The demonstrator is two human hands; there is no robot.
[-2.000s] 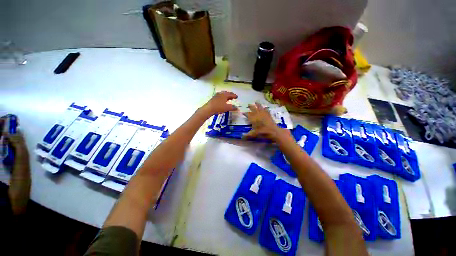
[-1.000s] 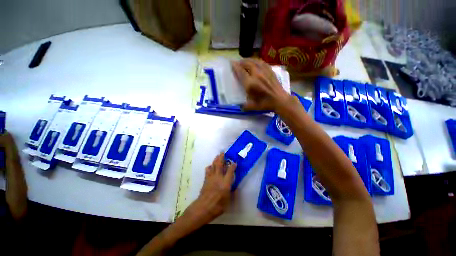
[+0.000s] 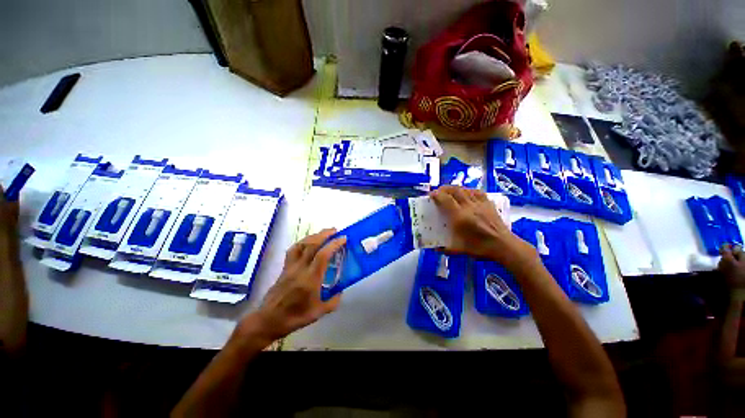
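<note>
My left hand (image 3: 296,279) holds a blue blister tray (image 3: 359,251) with a white charger head and a coiled cable in it. The tray is tilted, with its far end at the opening of a white-and-blue retail box (image 3: 430,222). My right hand (image 3: 471,219) holds this box and covers much of it. I cannot tell how far the tray is inside. Flat box blanks (image 3: 376,162) lie in a pile behind. More blue trays (image 3: 437,298) lie on the right side of the table, partly under my right hand and forearm.
Retail boxes (image 3: 196,224) overlap in a row at left. Behind stand a brown paper bag (image 3: 265,45), dark flask (image 3: 392,69) and red bag (image 3: 470,73). A phone (image 3: 60,93) lies far left, loose cables (image 3: 666,122) far right. Other people's hands show at both edges.
My left hand has lifted the tray off the table. My right hand has come forward from the blank pile with a box and brought it to the tray.
</note>
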